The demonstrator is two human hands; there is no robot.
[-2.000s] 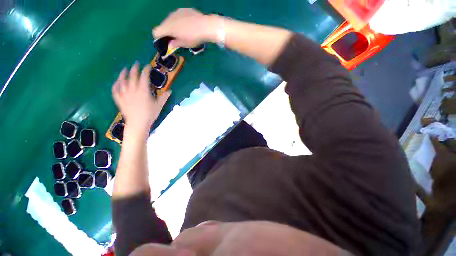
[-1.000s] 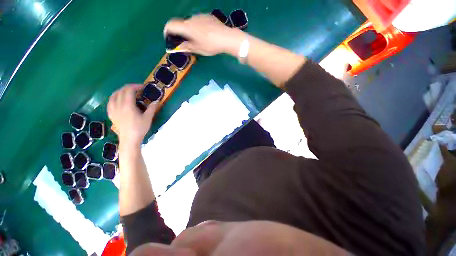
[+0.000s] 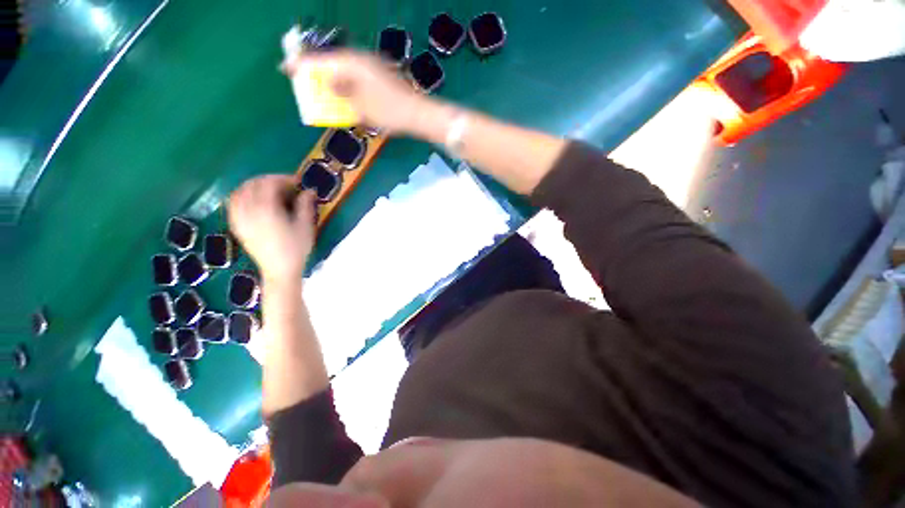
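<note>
The orange-tan holding jig point(image 3: 351, 189) lies slantwise on the green bench with dark watch bodies point(image 3: 344, 149) in its row. My left hand point(image 3: 270, 220) is at its lower end, thumb and fingers closed around the bar, hiding that end. My right hand point(image 3: 362, 89) is over the upper end, blurred, and grips a yellow scraper card point(image 3: 325, 94). A dark shape with a pale, shiny edge point(image 3: 316, 40) shows beyond the fingertips; I cannot tell whether it is held.
Several loose watch bodies point(image 3: 191, 268) lie left of the jig, and several more point(image 3: 447, 35) beyond my right hand. A white sheet point(image 3: 397, 248) lies along the near edge. A narrow white strip point(image 3: 159, 407) is at lower left. An orange-red stool point(image 3: 739, 124) stands at upper right.
My right hand has turned, showing the yellow card face. More loose watch bodies show beyond it than before. My left hand has stayed by the jig's lower end. The view has shifted slightly.
</note>
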